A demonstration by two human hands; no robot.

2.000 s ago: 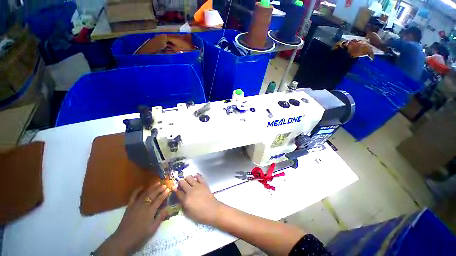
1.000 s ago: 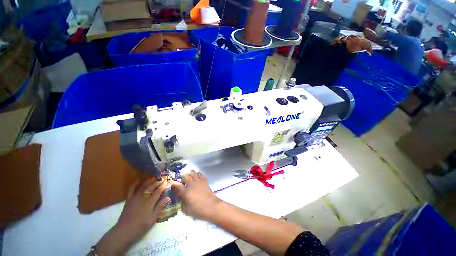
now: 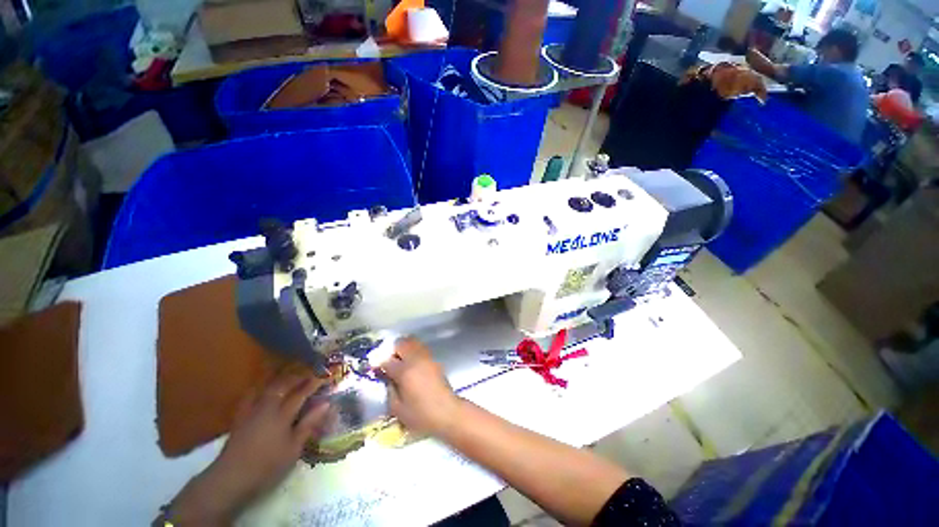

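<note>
A brown panel (image 3: 201,360) lies flat on the white table left of the machine head, its right part under the head. My left hand (image 3: 270,427) rests on its lower right edge, fingers near the needle area; whether it grips is unclear. My right hand (image 3: 417,389) is just right of the presser foot (image 3: 335,365), fingertips bent at the lit metal parts; what they touch is hidden. The shiny needle plate (image 3: 362,405) shows between the hands. The cream sewing machine (image 3: 443,257) stands across the table.
Another brown panel (image 3: 39,386) lies at the far left. Snips with red ribbon (image 3: 551,358) lie below the arm. Blue bins (image 3: 268,196) stand behind the table, with thread cones (image 3: 523,46) on a stand. A person (image 3: 834,93) sits at the back right.
My left hand has shifted a little left and down, away from the needle. My right hand has moved slightly right and up. More of the needle plate now shows between them.
</note>
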